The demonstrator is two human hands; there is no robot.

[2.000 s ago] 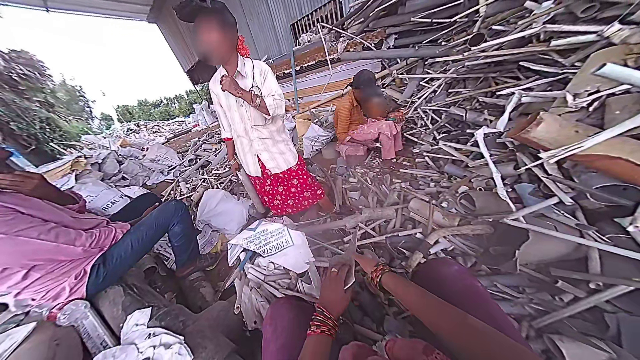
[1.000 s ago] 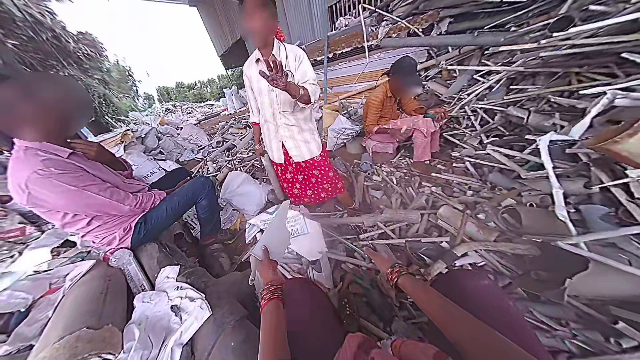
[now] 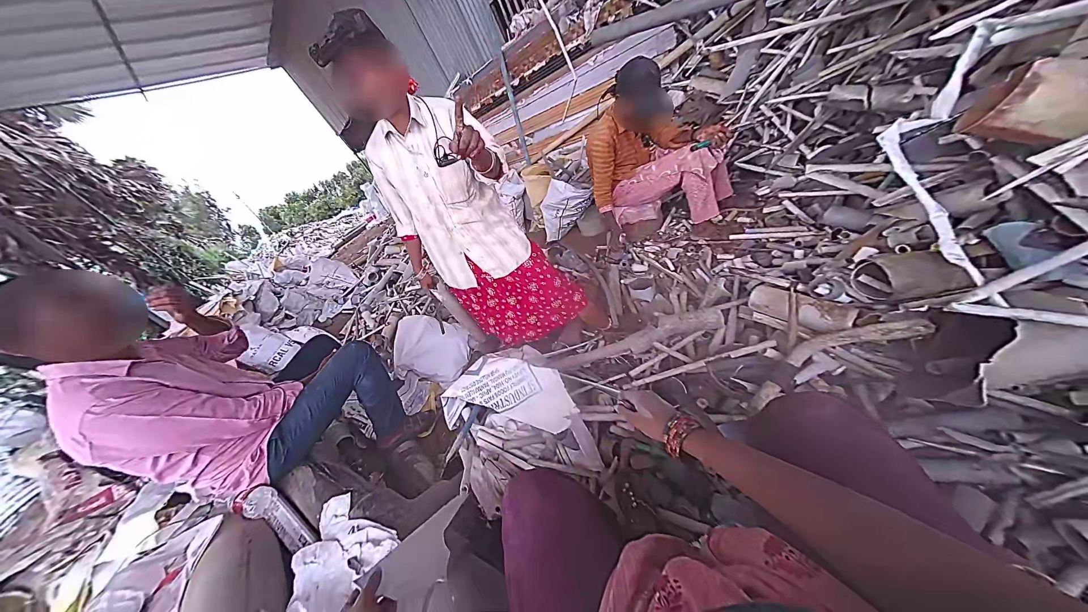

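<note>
My right hand (image 3: 648, 414), with patterned bangles at the wrist, is beside the white printed sack (image 3: 518, 395). A thin, pale rod-like thing (image 3: 595, 384) runs from its fingertips towards the sack. My left hand (image 3: 371, 597) shows only in part at the bottom edge, against a pale, flat, stiff piece (image 3: 421, 552) that it appears to grip. Cut pipe-like pieces (image 3: 518, 450) fill the sack, which stands just beyond my knees.
A person in pink (image 3: 161, 416) sits at left; one in a white shirt (image 3: 463, 204) stands ahead; another in orange (image 3: 633, 153) sits farther back. Scrap pipes (image 3: 803, 308) cover the ground at right. A plastic bottle (image 3: 276, 514) and white crumpled sheeting (image 3: 344, 544) lie at lower left.
My left hand has lowered to the bottom edge with the pale flat piece, which was raised in front of the sack a second ago. The standing person's raised hand has changed its pose.
</note>
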